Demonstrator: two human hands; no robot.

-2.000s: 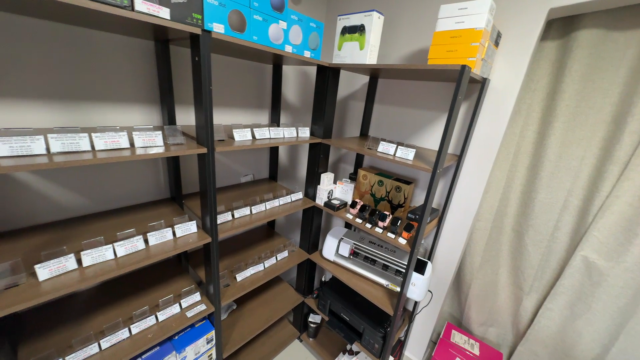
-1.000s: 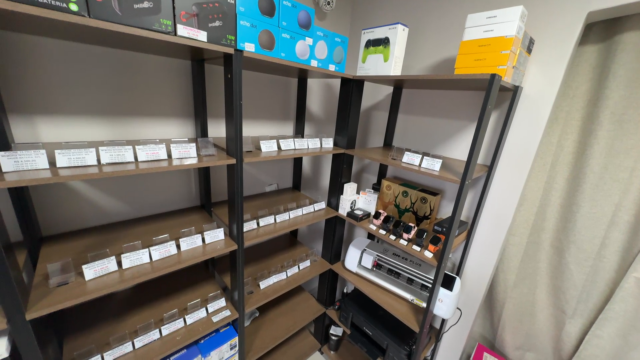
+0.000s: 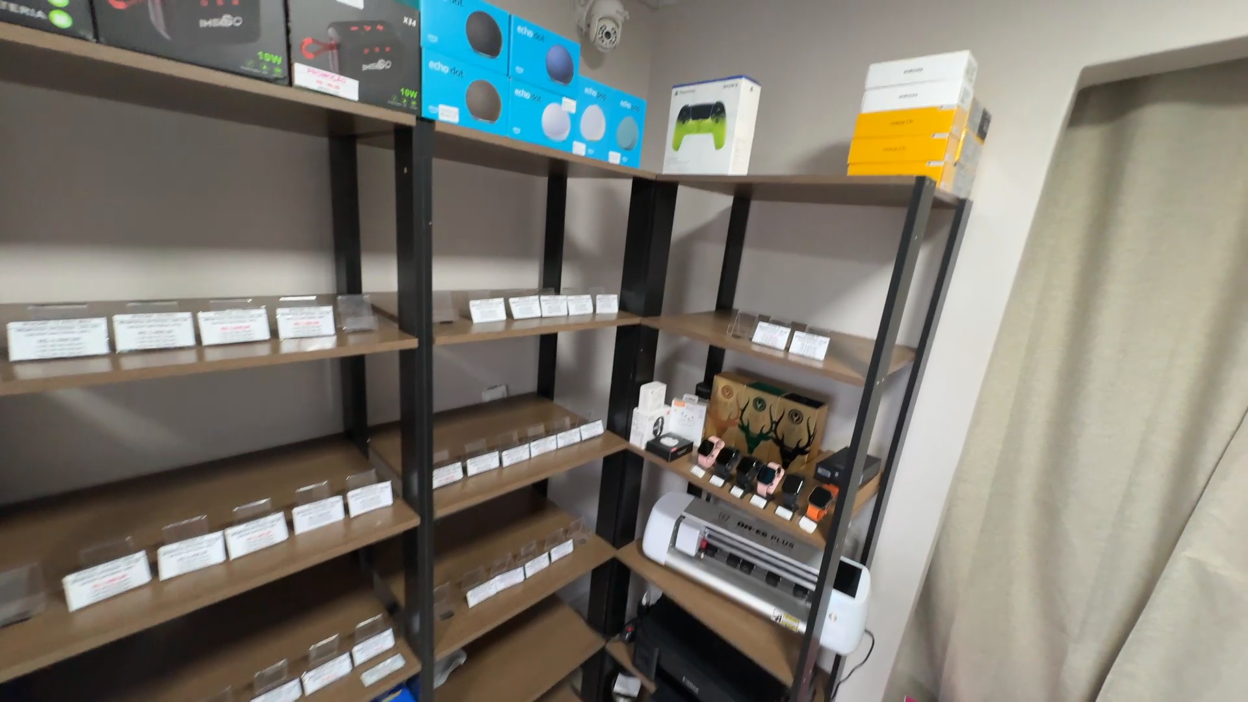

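Note:
Neither my left hand nor my right hand shows in the head view. Brown shelves on black metal frames fill the left and middle, several bearing clear stands with white price cards (image 3: 158, 331). Blue Echo Dot boxes (image 3: 544, 60) are stacked on top, beside a white game controller box (image 3: 712, 127) and a pile of white and yellow boxes (image 3: 902, 149). Several smartwatches (image 3: 768, 478) stand in a row on the right unit, before brown boxes with deer heads (image 3: 765, 419). Below them sits a white cutting plotter (image 3: 760, 565).
Black speaker boxes (image 3: 356, 49) line the upper left shelf. A white security camera (image 3: 602, 26) is mounted high in the corner. A black printer (image 3: 697, 653) sits low on the right, under the plotter. Beige curtains (image 3: 1121, 390) hang at the right, beside a black cable (image 3: 860, 655).
The view has swung left and up, bringing in the black speaker boxes and the security camera. The pink box at the lower right has nearly left the view. Nothing on the shelves has plainly moved.

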